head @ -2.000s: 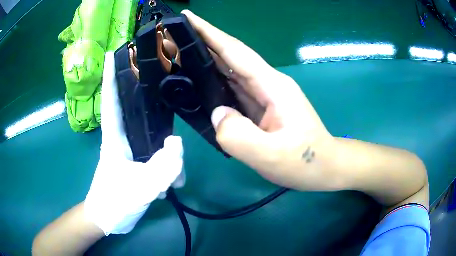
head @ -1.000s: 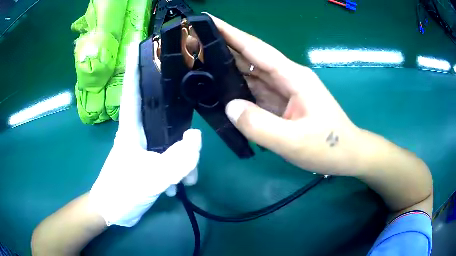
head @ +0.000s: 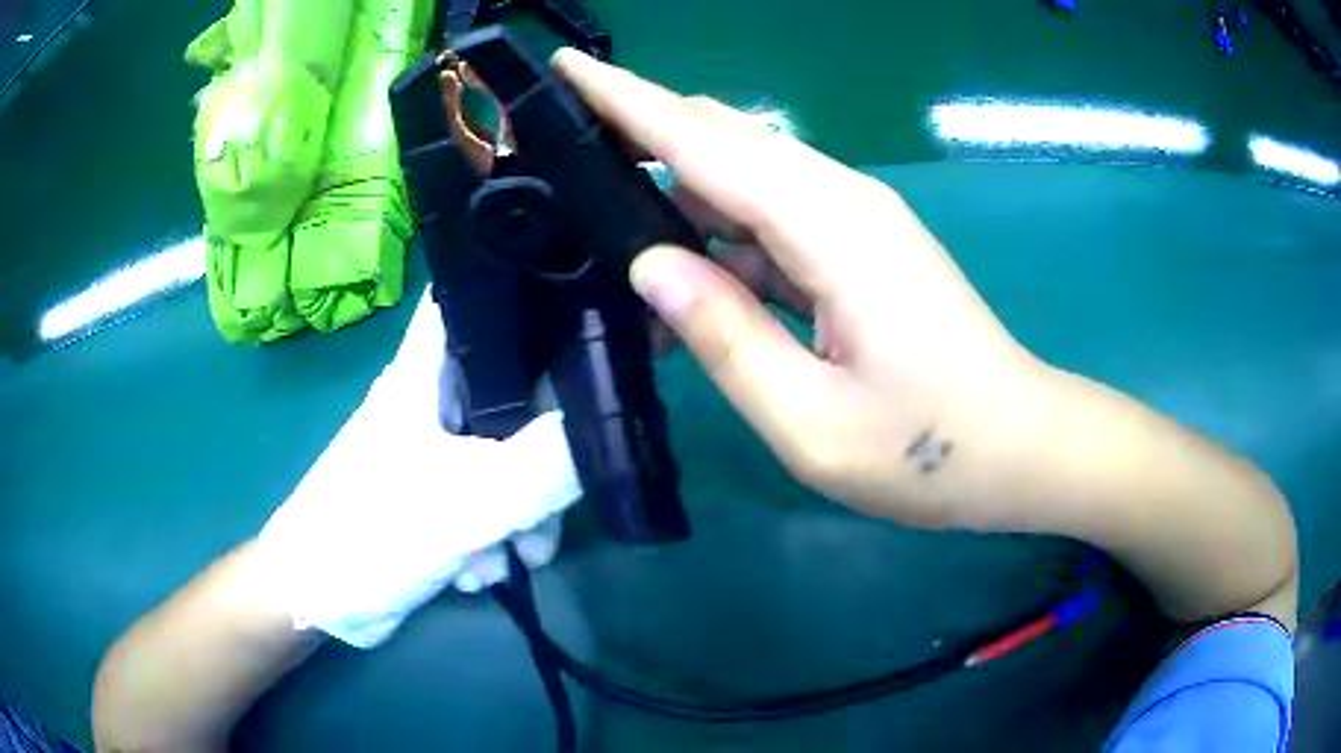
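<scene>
A black battery clamp [head: 515, 221] is held up between my hands, its copper jaws [head: 472, 118] pointing away from me and its handles towards me. My left hand [head: 427, 478], in a white glove, grips the handle end; another clamp may lie beneath, largely hidden. My bare right hand [head: 868, 324] holds the clamp's right side, thumb on top. Black cable [head: 735, 712] runs from below my left hand to the right, ending in a red sleeve [head: 1015, 640] and a blue plug [head: 1078, 605] near my right forearm.
A lime-green bundle [head: 294, 162] lies on the green bench [head: 1177, 294] at the upper left. Black clamp parts [head: 566, 18] show at the top edge behind the held clamp. Dark cables with blue tips [head: 1228, 33] lie at the upper right.
The front clamp has turned, its right handle swinging down and left. The second clamp's copper jaws beside it no longer show. The cable's red and blue end has come into view.
</scene>
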